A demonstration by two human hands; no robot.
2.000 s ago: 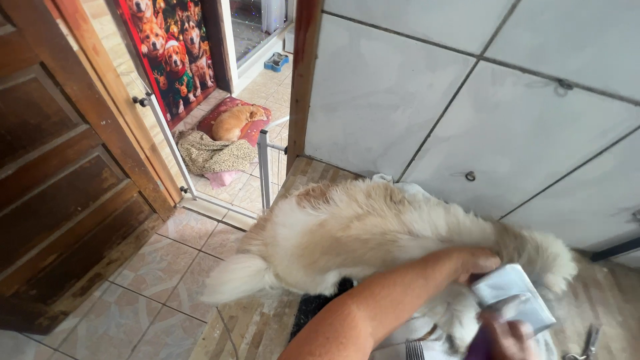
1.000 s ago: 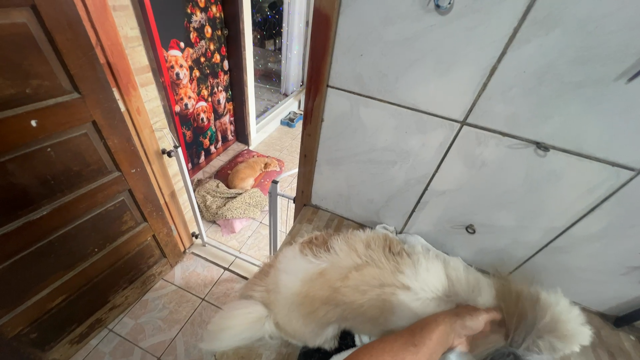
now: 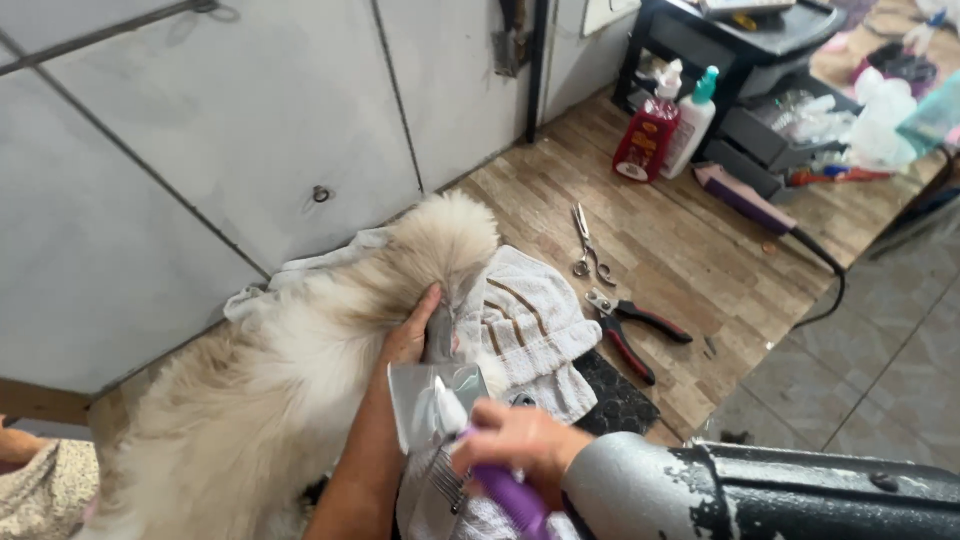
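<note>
A fluffy cream and white dog [image 3: 277,375] lies or stands along the tiled wall, its head toward the folded white towel. My left hand [image 3: 411,330] rests on the fur by its head and ear, fingers partly hidden. My right hand [image 3: 517,442], blurred, grips the purple handle of a slicker brush [image 3: 439,401], whose pale square head is in front of my left forearm. A metal-toothed comb [image 3: 448,480] lies on the towel below the brush. A silver and black cylindrical device [image 3: 750,487], likely a dryer, fills the lower right, overlapping my right wrist.
On the wooden table lie scissors [image 3: 589,244], red and black nail clippers [image 3: 637,326] and a corded hair clipper [image 3: 742,199]. A red bottle [image 3: 649,135] and a white bottle [image 3: 690,124] stand by a dark drawer unit [image 3: 750,139]. A striped white towel [image 3: 525,307] lies near the dog.
The view has swung far to the right, off the doorway and onto the tabletop. The brush, seen in my right hand two seconds ago, is in it now too.
</note>
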